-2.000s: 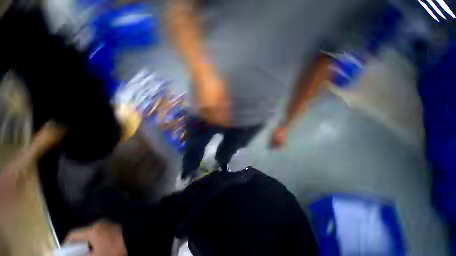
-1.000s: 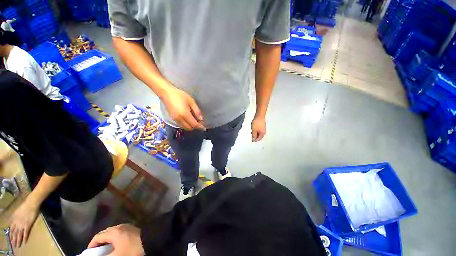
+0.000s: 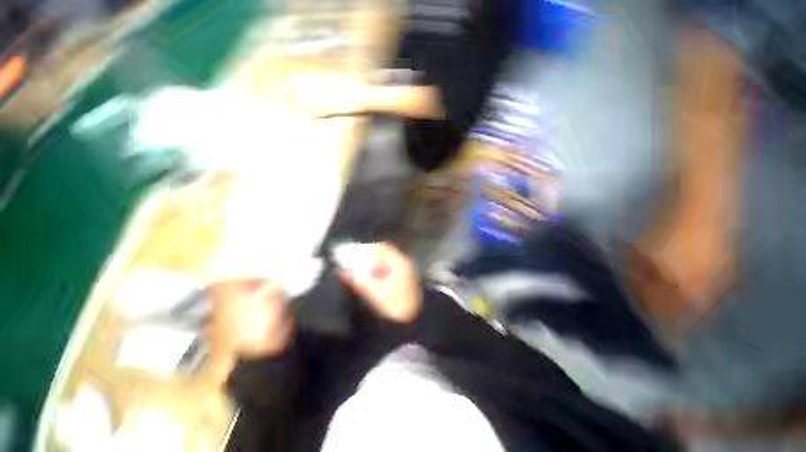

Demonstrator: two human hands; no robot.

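The view is strongly blurred. My right hand (image 3: 393,287) is in the middle, closed around a small white object (image 3: 355,256), which shows at its upper left. Its shape is too smeared to name. My left hand (image 3: 252,316) is to the left, over the edge of the tan bench (image 3: 190,221). A pale smear lies beside its fingers; whether the hand holds it cannot be told.
Blurred whitish items (image 3: 155,347) lie on the bench at lower left. A green conveyor (image 3: 53,238) runs along the left. A neighbour's arm (image 3: 398,99) reaches over the bench ahead. A standing person's arm (image 3: 698,203) is close at right. A blue bin (image 3: 495,225) with parts stands beyond.
The view has swung left from the floor and standing person to the bench and conveyor. My left hand has come into view; my right hand now appears nearer the middle, still with a white object.
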